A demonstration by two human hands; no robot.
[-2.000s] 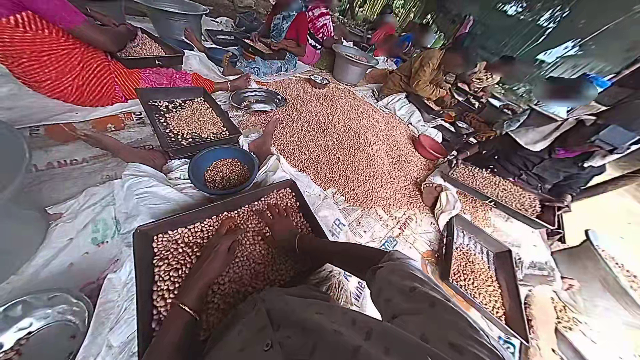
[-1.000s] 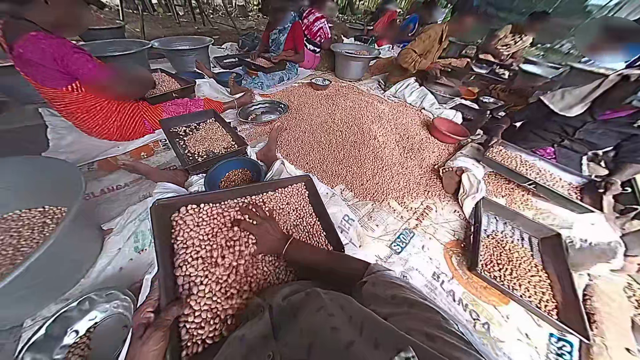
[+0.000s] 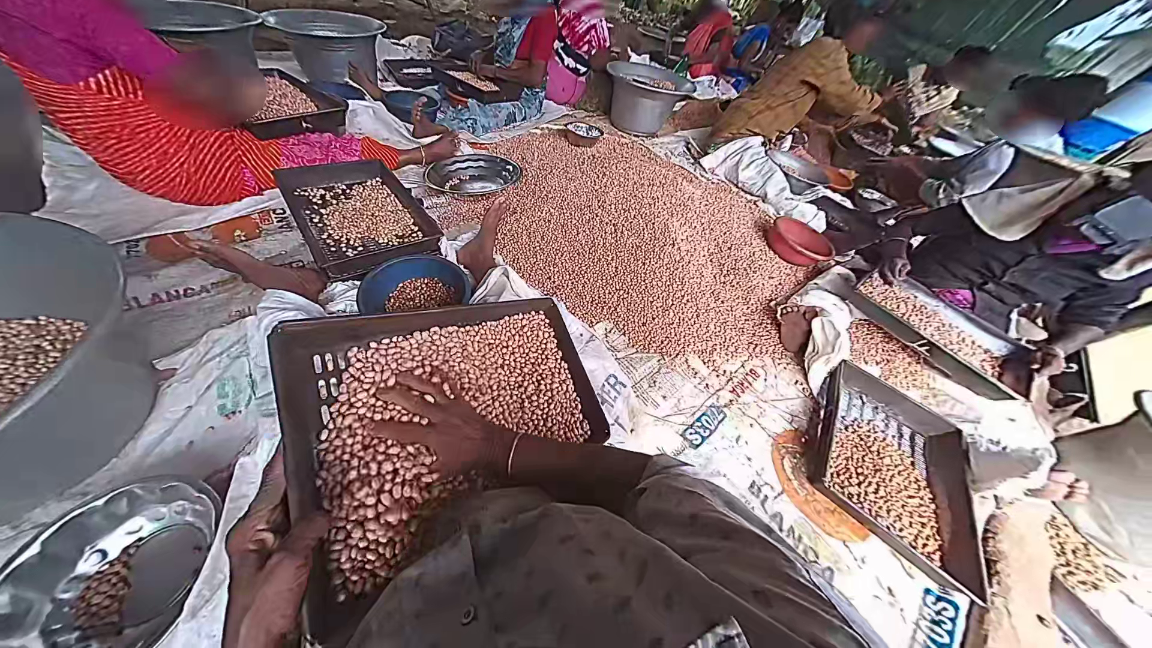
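A dark slotted plastic tray point(image 3: 292, 396) full of shelled nuts or beans point(image 3: 504, 369) lies tilted against my lap. My left hand point(image 3: 270, 558) grips its left rim near the bottom corner, thumb over the edge. Spread flat on the nuts, my right hand point(image 3: 441, 423) has its fingers apart and a thin bangle at the wrist. Slots show at the tray's upper left, where the nuts have thinned. Just beyond the far rim stands a blue bowl point(image 3: 373, 290) with darker nuts.
A large nut heap point(image 3: 630, 243) spreads over printed sacks ahead. Another slotted tray point(image 3: 292, 193) and a metal bowl point(image 3: 486, 171) stand beyond. Left are a big grey tub point(image 3: 81, 270) and a shiny basin point(image 3: 180, 513); right, a tray point(image 3: 963, 504) and a red bowl point(image 3: 799, 238). Several people sit around.
My left hand has gone from the nuts to the tray's left rim. My right hand has moved left and toward me over the nuts, and slots now show at the upper left.
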